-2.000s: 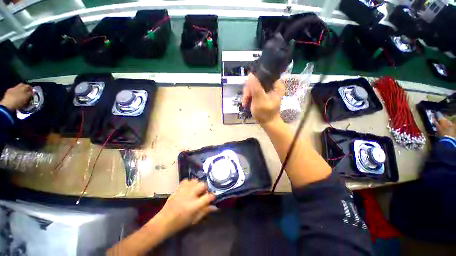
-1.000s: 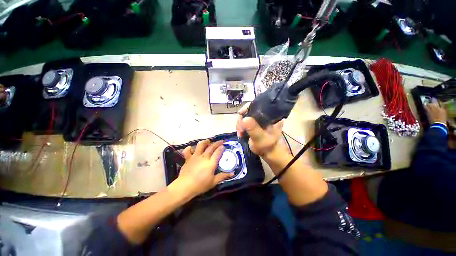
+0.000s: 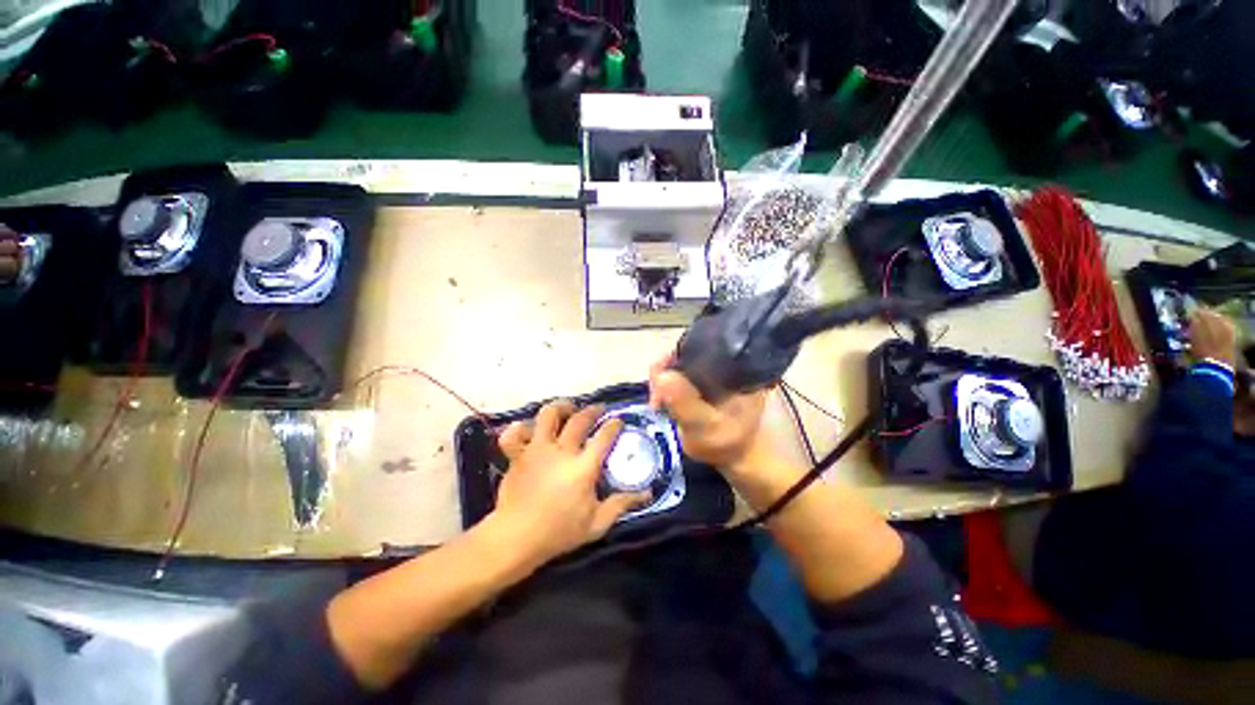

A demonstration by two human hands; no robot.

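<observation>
A black speaker cabinet front shell (image 3: 479, 475) lies on the bench in front of me, with a silvery speaker driver (image 3: 637, 460) in it. My left hand (image 3: 562, 482) rests over the shell, its fingers on the driver's left side and magnet. My right hand (image 3: 716, 420) is closed around the black electric screwdriver (image 3: 741, 344), held over the driver's upper right. The screwdriver's tip is hidden by my hand. A spring hanger (image 3: 915, 117) runs up from its top. A thin red wire leaves the shell at its upper left.
The white screw feeder (image 3: 650, 207) stands behind the shell, beside a clear bag of screws (image 3: 771, 227). Shells with drivers lie left (image 3: 286, 289) and right (image 3: 970, 413). A red wire harness bundle (image 3: 1080, 289) lies right. Another person's hand (image 3: 1211, 335) shows far right. Black boxes stand on the green belt.
My right hand has brought the screwdriver from over the feeder down to the driver. My left hand has moved from the shell's near edge onto the driver.
</observation>
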